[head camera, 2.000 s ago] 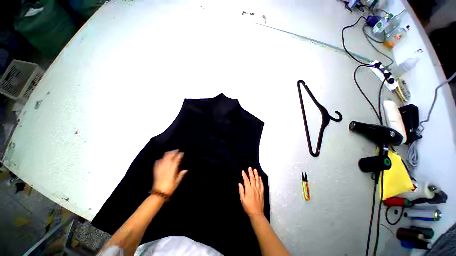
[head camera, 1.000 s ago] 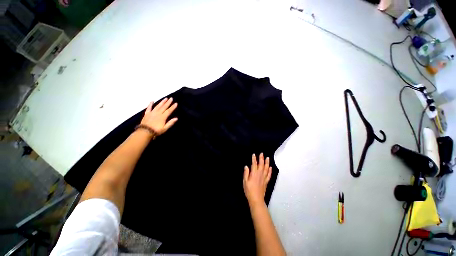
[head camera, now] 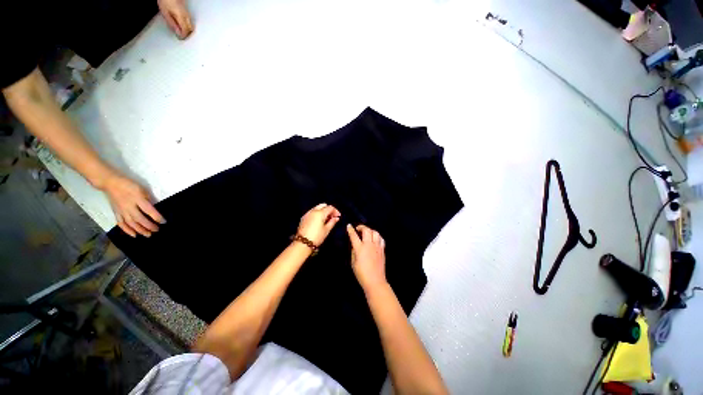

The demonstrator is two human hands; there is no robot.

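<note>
A black sleeveless dress (head camera: 254, 231) lies spread on the white table, its small stand collar towards the upper right and its skirt towards me. My left hand (head camera: 317, 225) is over the chest, thumb and fingertips close together, with a tiny red spot at the tips. Whether it pinches something is unclear. My right hand (head camera: 368, 256) is just right of it, index finger pointing at the same spot, fingers slightly bent and apart, nothing visible in it. Yellow-orange thread snips (head camera: 510, 335) lie to the right. A black hanger (head camera: 571, 227) lies beyond them.
Another person's hand (head camera: 132, 205) rests on the skirt's left edge; their other hand (head camera: 177, 18) is at the table's far edge. Along the right side are a black hair dryer (head camera: 632, 281), a dark thread cone (head camera: 615, 329), yellow cloth (head camera: 628, 355) and cables. A metal frame (head camera: 73, 279) stands lower left.
Both my hands have moved together onto the dress's chest, the left from the far left edge, the right inward and up. Another person has come in at the left, touching the skirt.
</note>
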